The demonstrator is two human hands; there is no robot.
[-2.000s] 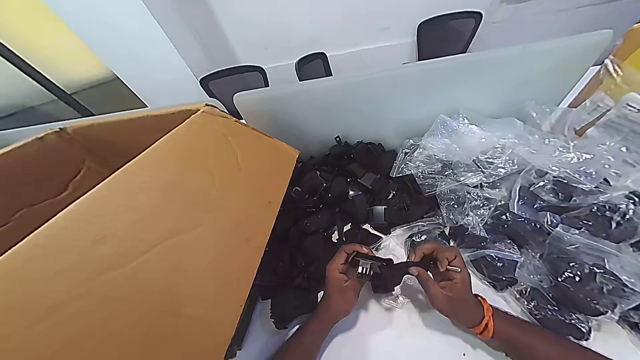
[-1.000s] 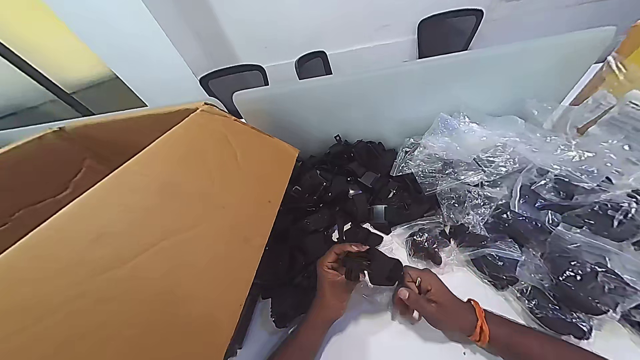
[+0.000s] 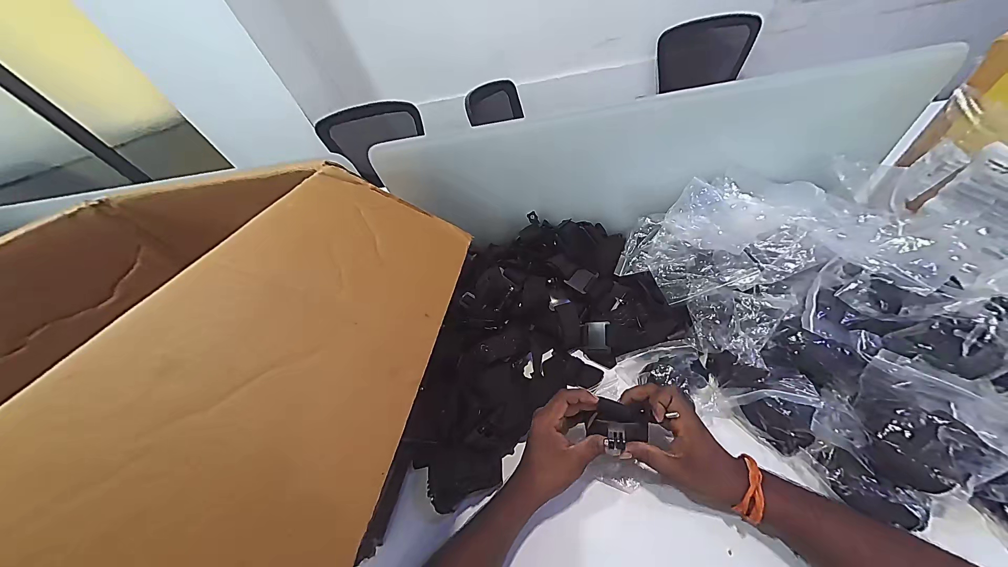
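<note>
Between both hands is a black strap (image 3: 622,421), folded into a small bundle, with a shiny metal buckle on its near side. My left hand (image 3: 561,441) grips its left end with thumb and fingers. My right hand (image 3: 673,441), with a ring and an orange wristband, holds the right end. Just behind and to the left lies a heap of black straps (image 3: 504,370), some with metal pieces. A clear plastic bag (image 3: 626,475) shows partly under the hands on the white table (image 3: 622,528).
A large open cardboard box (image 3: 260,346) fills the left side. Clear plastic bags with black items (image 3: 890,386) cover the right. Behind stands a frosted partition (image 3: 669,150), with dark chairs (image 3: 709,51) beyond it.
The black strap is now held as a compact bundle with its buckle facing me; one second ago the buckle was not visible. The right hand has turned and both hands sit level around it.
</note>
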